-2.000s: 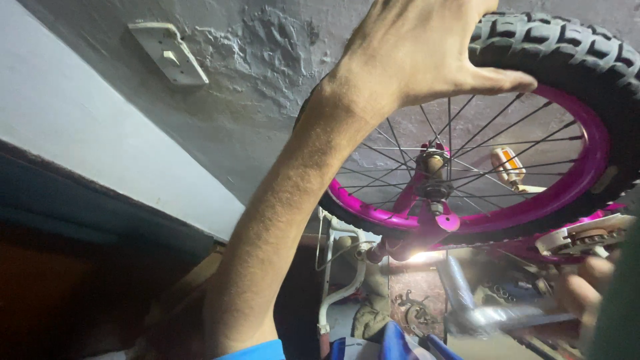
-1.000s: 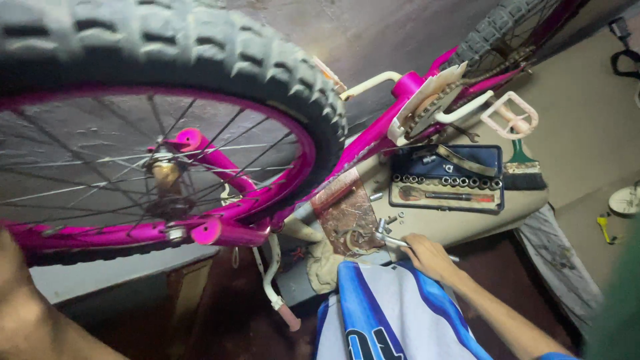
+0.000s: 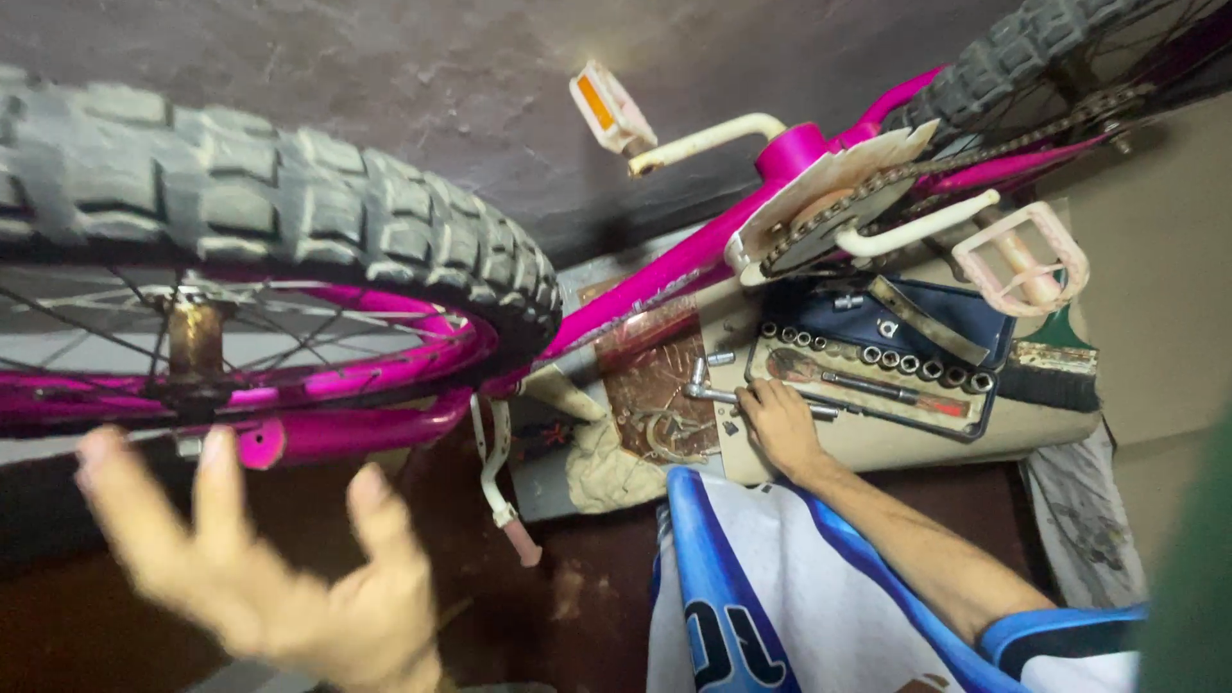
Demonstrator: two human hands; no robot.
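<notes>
My left hand (image 3: 289,577) is raised at the lower left, fingers spread and blurred, holding nothing. It is just below the axle nut (image 3: 190,446) and fork end (image 3: 260,445) of an upside-down magenta bicycle. The knobby front tire (image 3: 289,192) and the front hub (image 3: 195,337) fill the upper left. At centre right my right hand (image 3: 782,423) rests with its fingers on the handle of a metal socket wrench (image 3: 717,395). That wrench lies on the worktop beside the open socket set case (image 3: 881,423). A small loose socket (image 3: 720,358) is near the wrench head.
The magenta frame (image 3: 664,279), a white crank (image 3: 707,142) and a pale pedal (image 3: 1022,260) reach over the case. A brush with black bristles (image 3: 1049,385) lies right of the case. A crumpled cloth (image 3: 611,472) and white handlebar (image 3: 496,472) are below the frame. A wall rises behind.
My left hand was on the tire two seconds ago and is now off it, under the hub with fingers spread. My right hand stays at the wrench. The view has swung toward the tool case.
</notes>
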